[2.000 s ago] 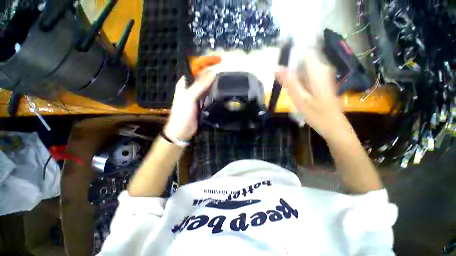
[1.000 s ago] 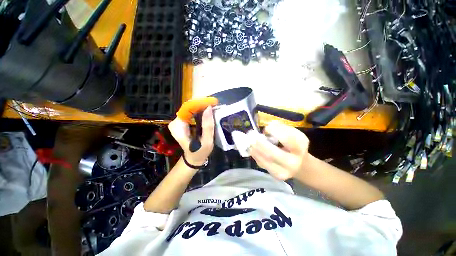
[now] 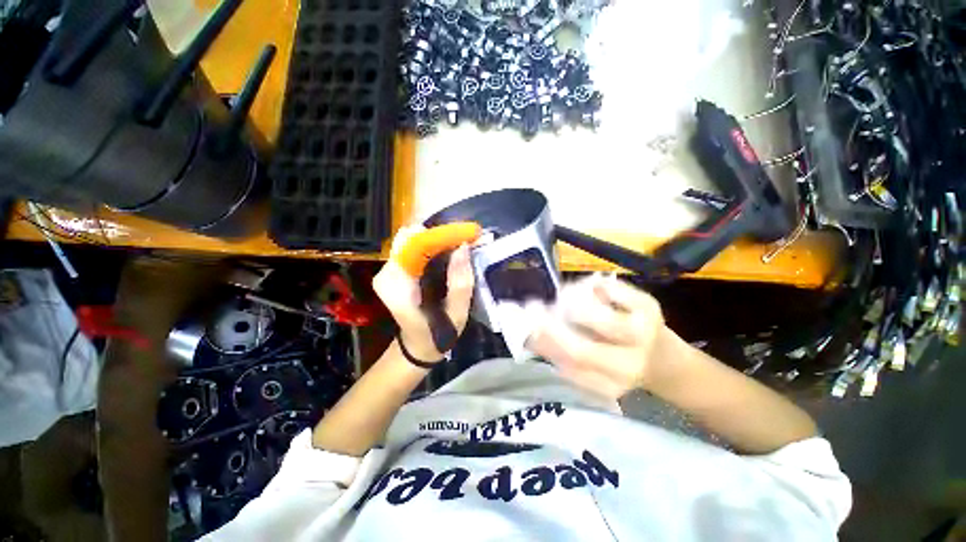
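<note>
A camera housing (image 3: 519, 277) is held over the lap at the bench edge. It has a silver-white face with a dark window, a black hollow opening on top and black antennas at its sides. My left hand (image 3: 429, 291), with an orange cover on a finger, grips its left side. My right hand (image 3: 598, 330) is blurred and lies at the lower right of the face. A small white piece, possibly a cloth, seems to be in its fingers; it is hard to tell from the face's white edge.
A long black pocket tray (image 3: 337, 127) and stacked housings (image 3: 138, 138) stand at left. Small fittings (image 3: 493, 69) are heaped behind. A pistol-grip tool (image 3: 731, 201) and cable pigtails (image 3: 900, 212) lie at right. A brown box (image 3: 138, 402) of black round parts is below the bench edge at left.
The housing was first low with its dark side up, then turned to show its silver-white face. Since then it has shifted slightly right and tilted. My right hand has come in to the face.
</note>
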